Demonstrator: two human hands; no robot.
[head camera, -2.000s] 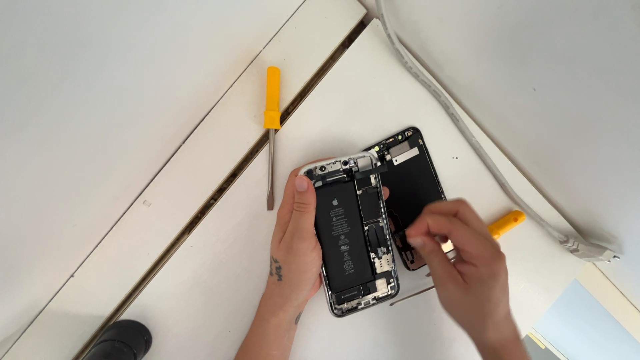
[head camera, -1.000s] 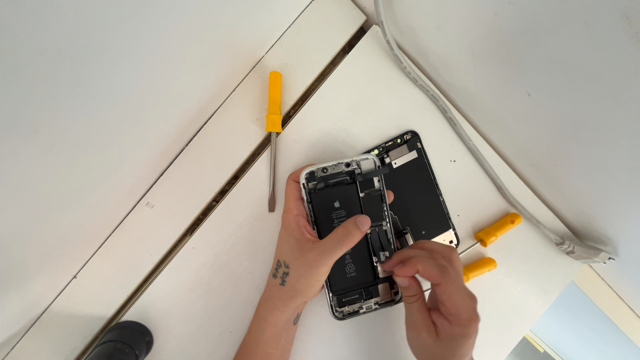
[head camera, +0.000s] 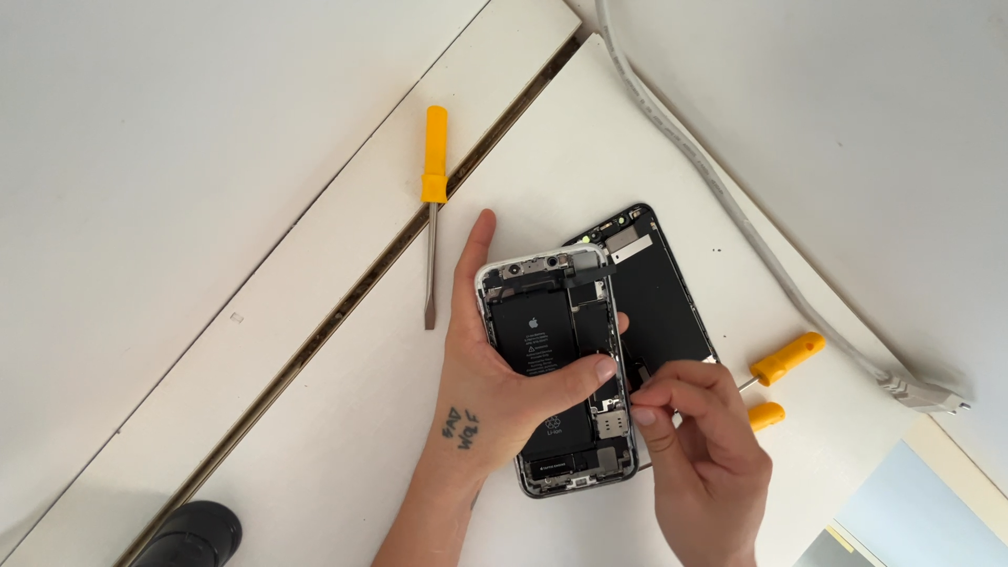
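Observation:
My left hand (head camera: 512, 378) grips an opened smartphone body (head camera: 551, 315), its thumb lying across the black battery and the inner parts. The battery and the metal parts face up. Beside the right edge of the body, my right hand (head camera: 701, 441) has its thumb and forefinger pinched together; whether something small is between them cannot be told. The detached display assembly (head camera: 654, 283) lies partly under the phone body, its inner side up. Whether a flex cable joins the two parts is hidden by the fingers.
A yellow-handled flat screwdriver (head camera: 435, 157) lies across the dark groove in the white table. Two more yellow handles (head camera: 787, 358) rest at the right. A grey cable (head camera: 709, 173) with a plug runs along the right side, and a black round object (head camera: 197, 531) stands at bottom left.
My right hand has moved from over the display to the phone body's right edge. My left thumb has shifted from the body's upper left corner to across its middle.

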